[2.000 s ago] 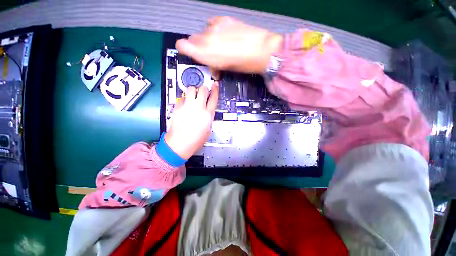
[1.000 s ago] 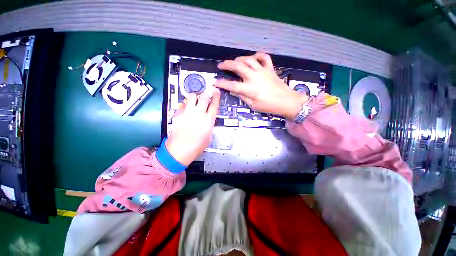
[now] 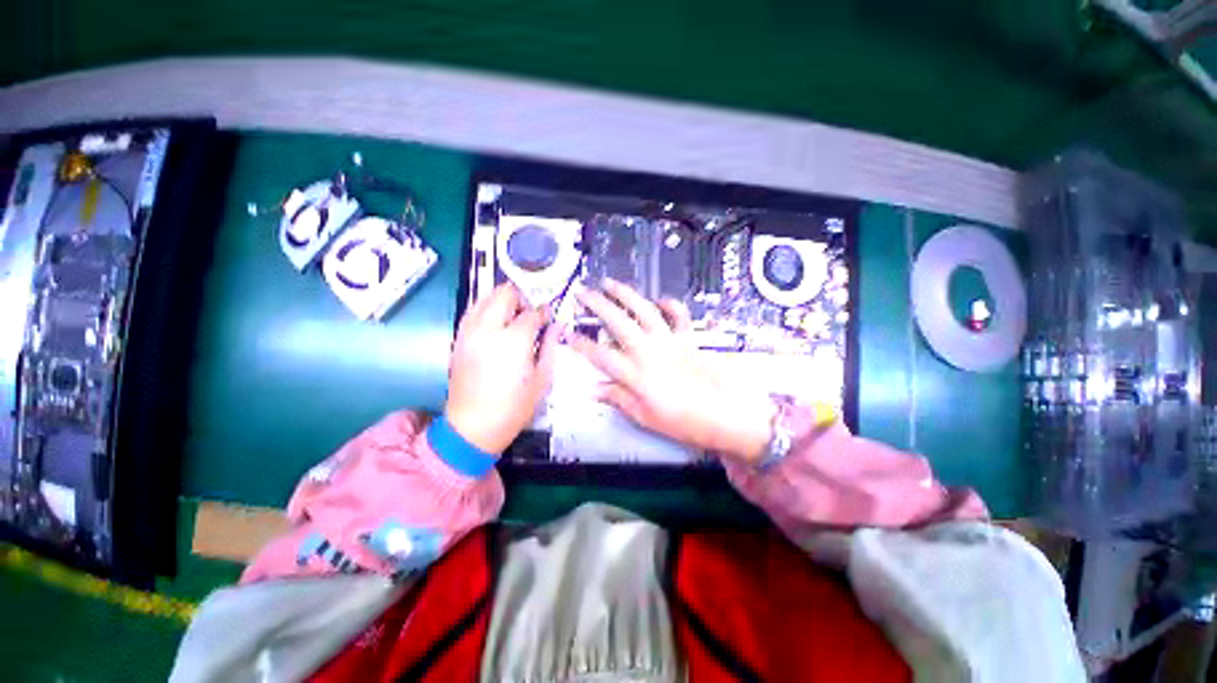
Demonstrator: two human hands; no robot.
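An open laptop base (image 3: 787, 344) lies in front of me, its motherboard (image 3: 627, 254) along the upper half. A left fan (image 3: 535, 250) and a right fan (image 3: 787, 271) sit at its upper corners. My left hand (image 3: 497, 367) rests at the lower edge of the left fan, a blue strap on its wrist. My right hand (image 3: 667, 374) lies over the middle of the base, its fingers spread near the left fan's lower right. Whether either hand's fingertips pinch a small part or cable is too small to tell.
Two loose fans (image 3: 378, 271) with wires lie on the green mat at left. Another open laptop unit (image 3: 67, 347) stands far left. A grey ring (image 3: 930, 296) lies at right beside stacked clear trays (image 3: 1114, 360). A grey ridged rail (image 3: 601, 118) runs behind.
My right hand has come down from above the base's top edge to its middle, beside my left hand. My left hand has stayed by the left fan. The camera view has shifted slightly.
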